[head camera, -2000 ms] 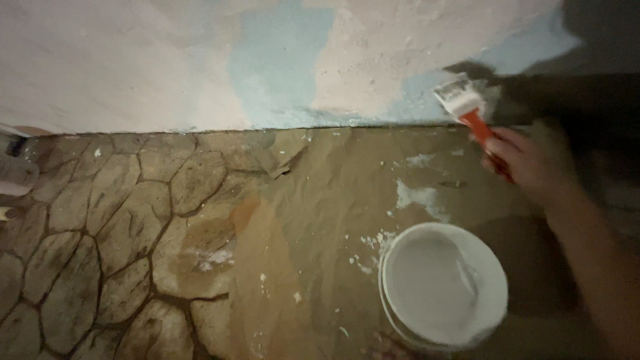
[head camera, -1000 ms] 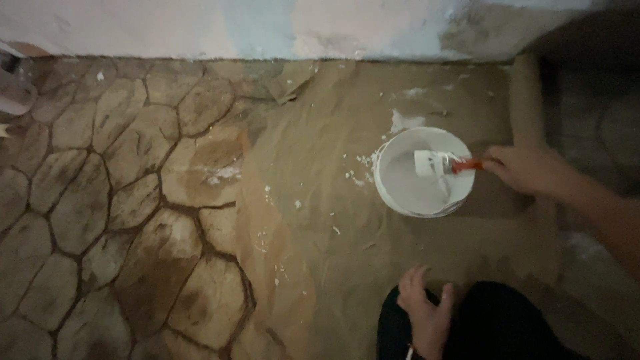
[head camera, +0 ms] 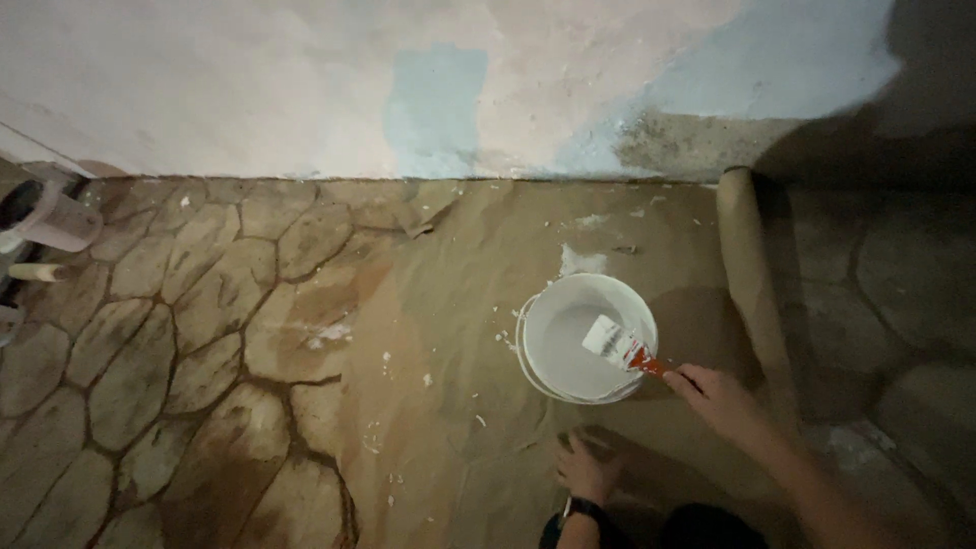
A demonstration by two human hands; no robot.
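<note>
My right hand (head camera: 709, 396) grips the red handle of a paintbrush (head camera: 618, 345), its flat, white-coated bristles over the opening of a white plastic bucket (head camera: 540, 305). Pale, whitish paint (head camera: 560, 343) lies inside the bucket, which stands on brown paper spread over the floor. Just below the bucket, my left hand (head camera: 585, 467) is low over the paper with fingers apart and nothing seen in it; a dark band circles its wrist. White splatters dot the paper around the bucket.
A wall (head camera: 305, 91) with pink, blue and bare grey patches rises behind. At the right lies the rolled edge of the paper (head camera: 743, 252). Stone-patterned floor (head camera: 206, 305) spreads left, with a pinkish bucket (head camera: 65, 217) and a light wooden handle (head camera: 38, 272) at the far left.
The brush went from near the wall two seconds ago to the bucket, where it remains. My left hand has moved from by my knee toward the bucket. The view has shifted.
</note>
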